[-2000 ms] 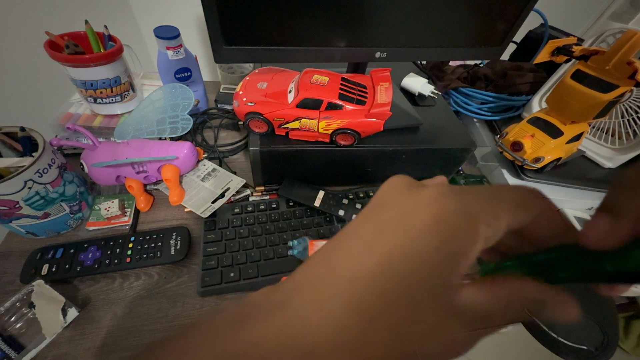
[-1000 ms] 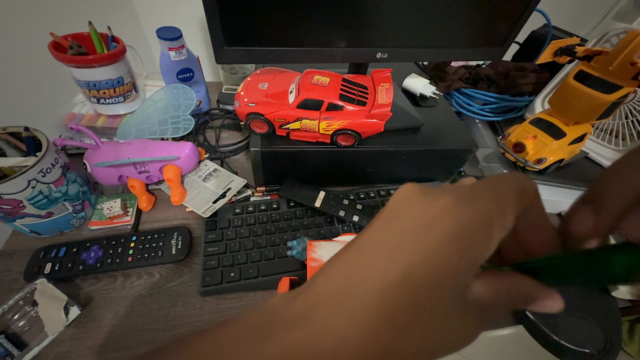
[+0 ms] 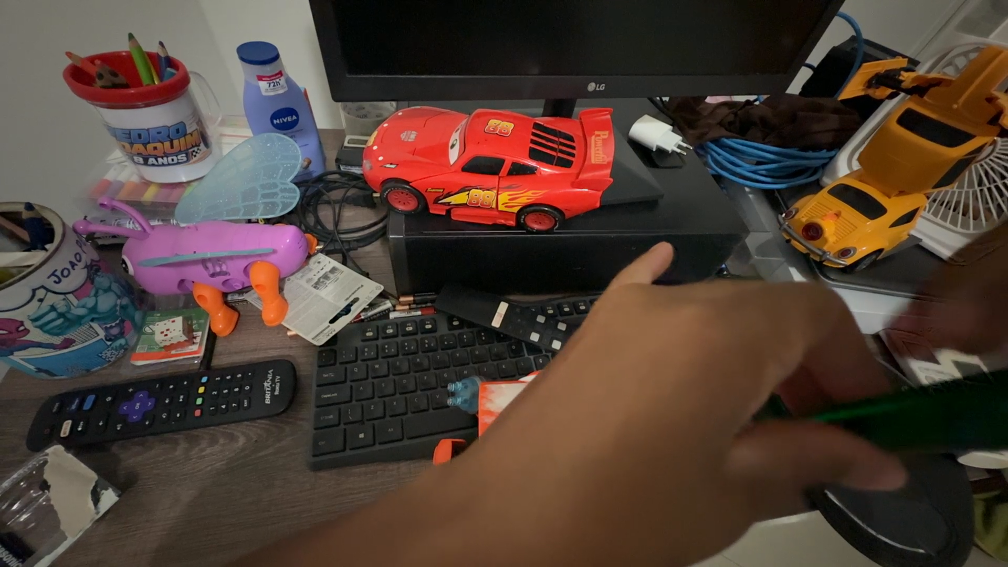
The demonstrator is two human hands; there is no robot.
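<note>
My left hand point(image 3: 677, 394) reaches in from the lower left across the right part of the keyboard point(image 3: 378, 402). Its thumb and fingers pinch the end of a long green object point(image 3: 929, 417), blurred and cut off by the right edge. My right hand point(image 3: 965, 295) is a dark blur just above that object at the right edge; its fingers cannot be made out. Under my left wrist, an orange-and-white toy with a translucent blue part point(image 3: 500, 402) lies partly hidden on the keyboard. A black remote point(image 3: 500, 315) rests across the keyboard's top edge.
A red toy car point(image 3: 496, 169) sits on a black box point(image 3: 567, 252) before the LG monitor point(image 3: 567, 87). At left are a purple winged toy point(image 3: 220, 252), a remote point(image 3: 165, 402), pencil mugs point(image 3: 157, 134) and a Nivea bottle point(image 3: 276, 110). A yellow toy car point(image 3: 858, 216) stands right, beside a white fan point(image 3: 972, 197).
My right hand has moved away from my left fingers toward the right edge. More of the orange-and-white toy shows than two seconds ago. One finger of my left hand now sticks up more.
</note>
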